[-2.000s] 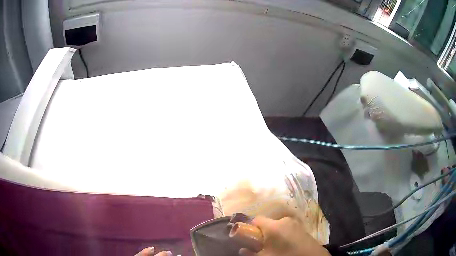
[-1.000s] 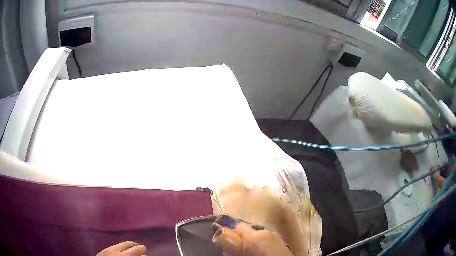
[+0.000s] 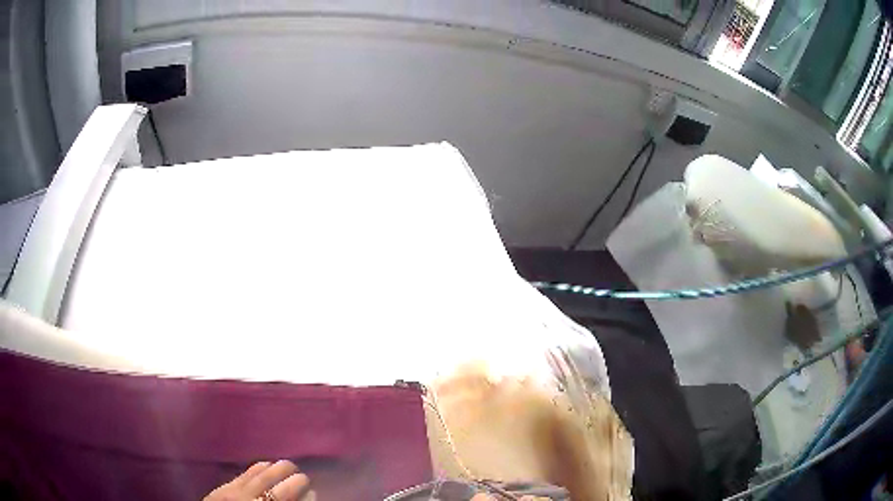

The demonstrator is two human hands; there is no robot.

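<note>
The plum garment [image 3: 215, 431] lies along the lower left edge on the cream pressing form, its doubled straight border along the top. My left hand [image 3: 259, 483] is at the bottom edge, its fingers resting on the garment and holding nothing visible. The iron [image 3: 431, 491] is at the bottom edge by the garment's right end; only the top of its plate and rim shows. My right hand [image 3: 509, 497] is nearly cut off by the bottom edge, at the iron; the handle and most of the grip are out of view.
A white-covered ironing table [image 3: 294, 264] stands behind the garment, with a white bar [image 3: 73, 210] at its left. The scorched cloth [image 3: 519, 421] is at its near right. A blue-and-white cord [image 3: 676, 294] crosses at right, before a second padded form [image 3: 764, 210]. Fingers [image 3: 857, 354] show far right.
The iron and my right hand have moved down, mostly out of view. My left hand first came further into view and left, then shifted slightly right. The view has shifted slightly.
</note>
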